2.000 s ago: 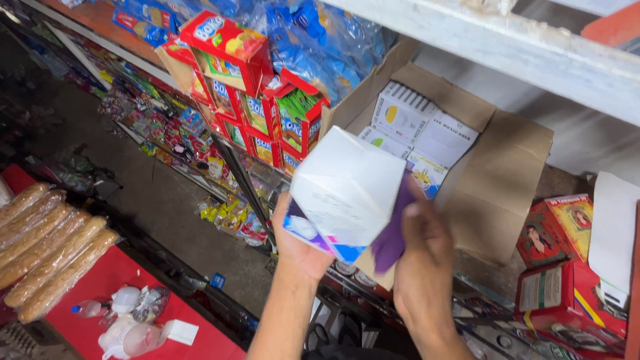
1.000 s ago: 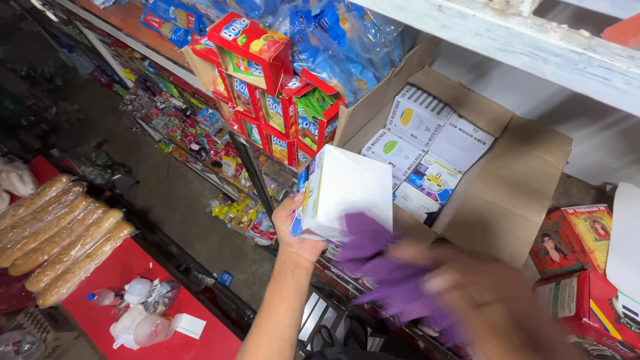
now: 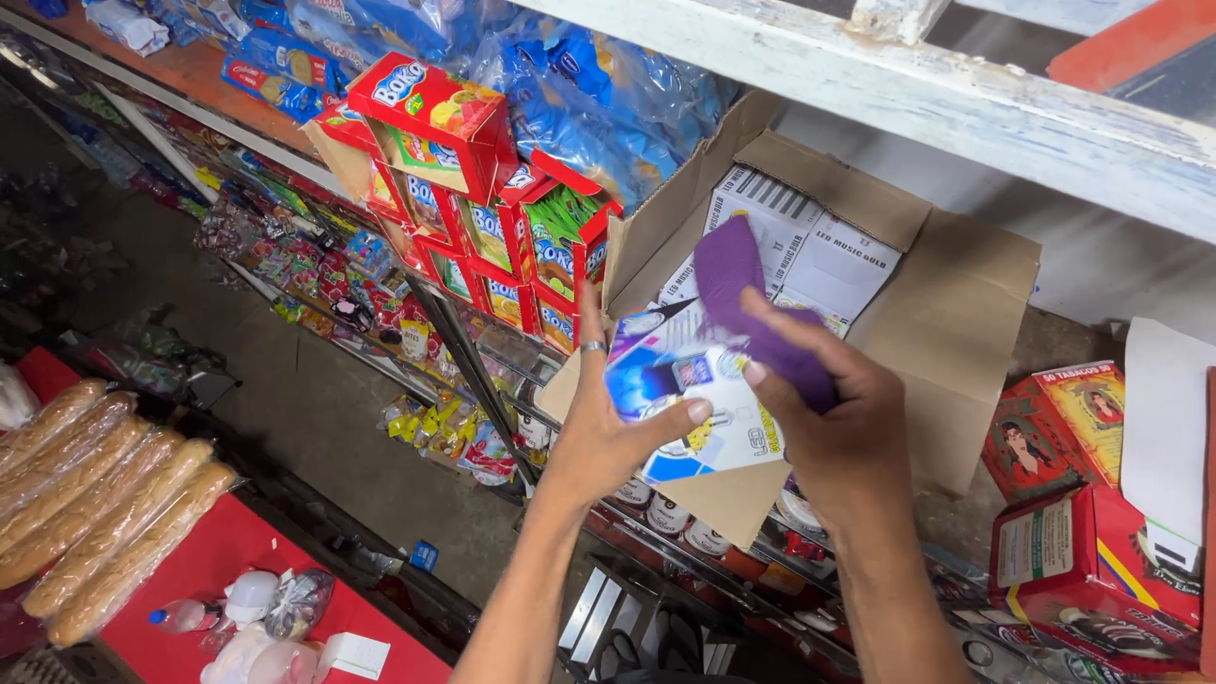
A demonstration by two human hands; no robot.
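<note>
My left hand (image 3: 617, 418), with a ring on one finger, holds a small printed LED music bulb box (image 3: 698, 408) from its left side, the thumb across its face. In my right hand (image 3: 826, 399) is a purple cloth (image 3: 731, 275), partly resting on the top edge of that box; the fingertips reach the box's right side. Behind them an open cardboard carton (image 3: 950, 313) holds several white bulb boxes (image 3: 841, 266) bearing print.
Red Boka drink-mix boxes (image 3: 489, 228) are stacked left of the carton, blue biscuit packs (image 3: 560, 76) behind. A white shelf beam (image 3: 855, 76) crosses above. Red tobacco boxes (image 3: 1092, 570) stand right. Wrapped bread loaves (image 3: 123, 513) lie on a red table (image 3: 285, 560) at lower left.
The box has turned from its plain white side to a printed face. The right hand and the purple cloth have moved up to the box's upper right.
</note>
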